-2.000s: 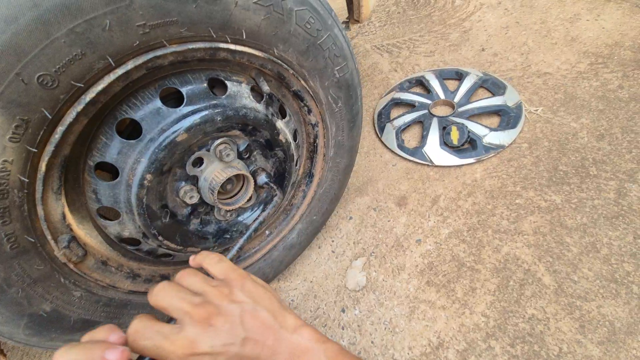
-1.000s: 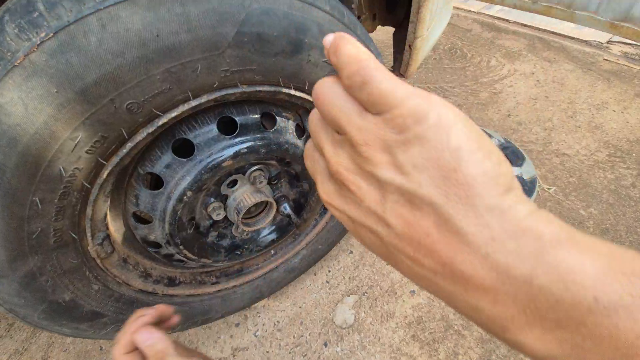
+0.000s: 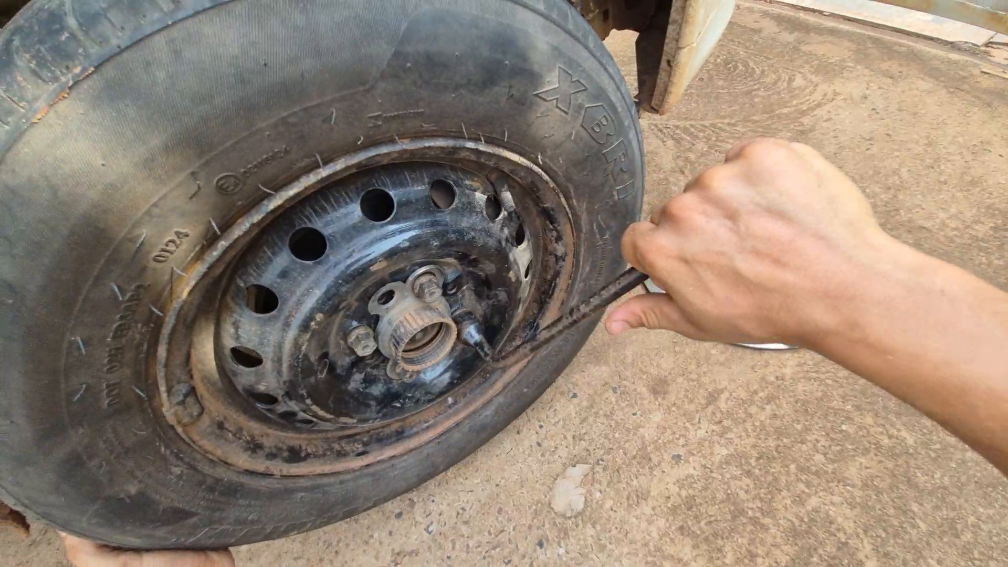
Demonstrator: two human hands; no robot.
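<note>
A car wheel with a black steel rim [image 3: 346, 307] and a rubber tire [image 3: 441, 87] fills the left and middle. My right hand [image 3: 756, 244] is closed around the end of a dark metal lug wrench [image 3: 579, 309], whose socket [image 3: 472, 332] sits on a lug at the right of the hub. Other lug bolts show above the hub center [image 3: 421, 339] and at its left [image 3: 362, 340]. At the bottom left, my left hand [image 3: 150, 557] touches the underside of the tire; its fingers are mostly hidden.
A wheel cover [image 3: 768, 346] lies on the concrete ground [image 3: 709, 441], almost wholly hidden behind my right hand. The edge of the car body [image 3: 689, 55] hangs at the top, right of the tire. A pale flat fragment [image 3: 569, 490] lies below the wheel.
My right hand, raised and without the wrench one second ago, now grips the wrench's end. My left hand has moved left to the tire's bottom. The view has shifted.
</note>
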